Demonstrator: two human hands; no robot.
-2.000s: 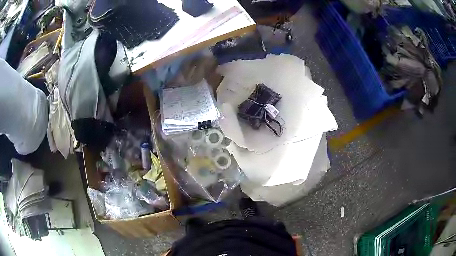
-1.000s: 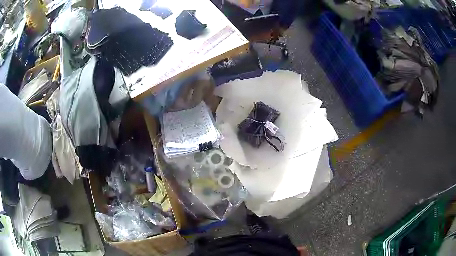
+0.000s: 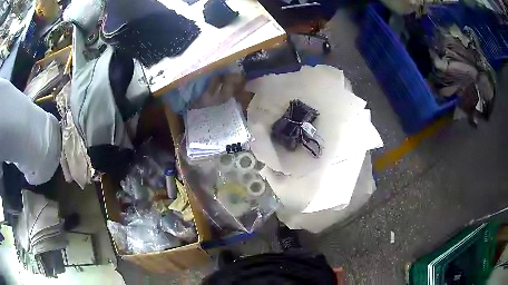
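Observation:
Neither of my hands is in view. A dark tied bundle (image 3: 295, 123) with a small white tag and a cord loop lies on a stack of large white sheets (image 3: 334, 161) with uneven edges, in front of me. Left of the sheets, a paper stack (image 3: 214, 127) is held by a black clip. Below it, several tape rolls (image 3: 245, 162) lie in a clear plastic bag. My dark clothing shows at the bottom edge.
An open cardboard carton (image 3: 161, 257) holds clear bags. A white-topped table (image 3: 223, 47) bears black pieces; grey and black fabric (image 3: 94, 94) drapes beside it. A blue crate (image 3: 398, 72) with bundles stands right, a green crate (image 3: 454, 257) lower right. A person's pale sleeve (image 3: 25, 133) is left.
The camera view has shifted slightly, first moving the scene down and then back up. The dark bundle stays on the sheets; nothing is seen taken or let go.

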